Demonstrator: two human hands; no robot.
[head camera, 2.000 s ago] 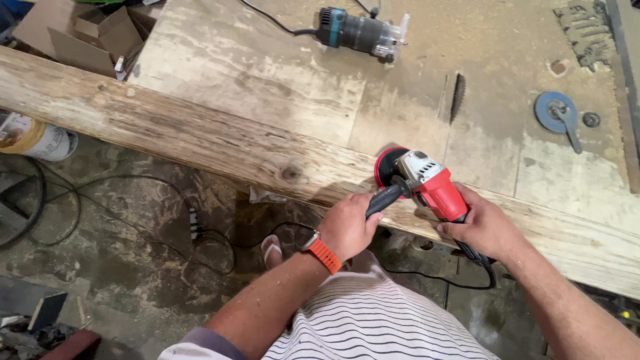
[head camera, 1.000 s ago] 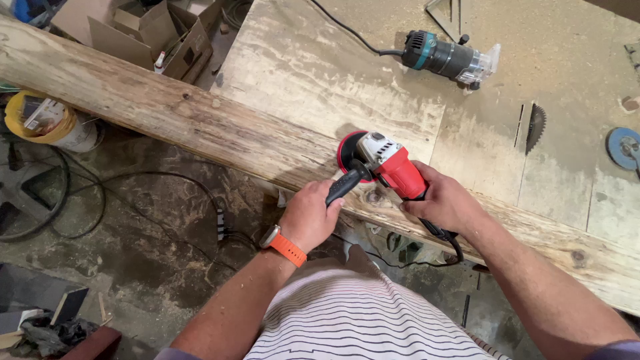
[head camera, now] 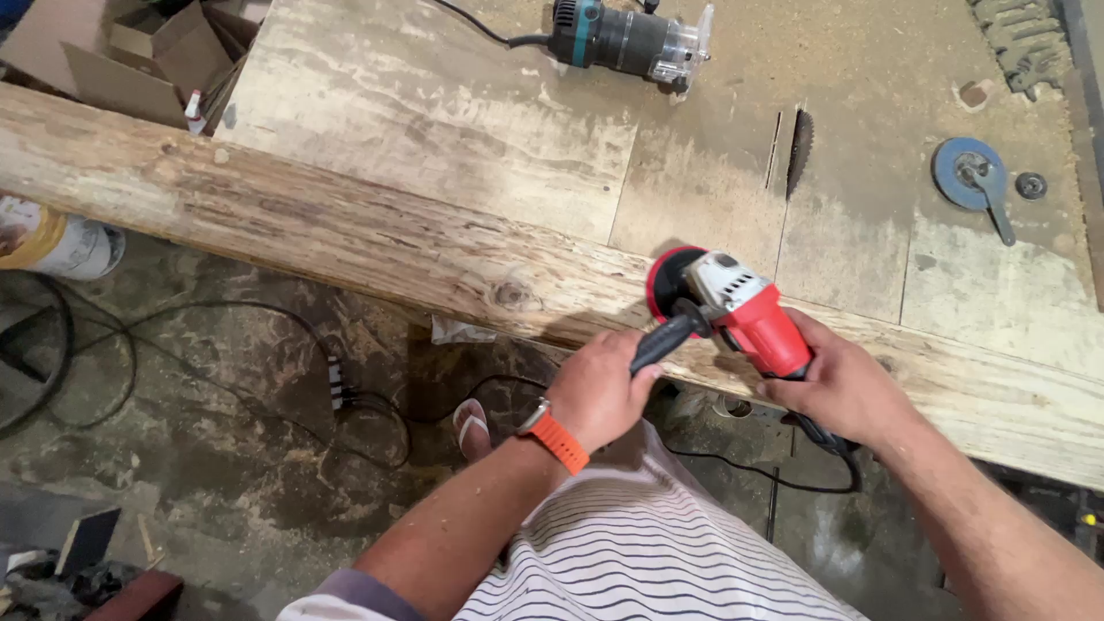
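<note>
A red and silver angle grinder point(head camera: 759, 323) with a red-edged round disc lies across a long rough wooden board point(head camera: 345, 237). My left hand point(head camera: 604, 388) is wrapped around its black side handle, and an orange watch band circles that wrist. Around the rear of the red body, where the black cord leaves, my right hand point(head camera: 832, 375) is closed. The disc is at the board's face, tilted slightly; its underside is hidden, so contact cannot be told for certain.
Behind the board, the plywood worktop point(head camera: 431, 112) bears a trim router point(head camera: 630, 39), a protruding circular saw blade point(head camera: 800, 153), a blue disc point(head camera: 968, 172) with a pin wrench and a small flange nut point(head camera: 1031, 185). Cardboard boxes point(head camera: 129, 78), a bucket point(head camera: 69, 241) and cords point(head camera: 216, 304) lie left.
Both hands stay on the grinder. Compared with one second ago, it has moved right along the board. The view has shifted too.
</note>
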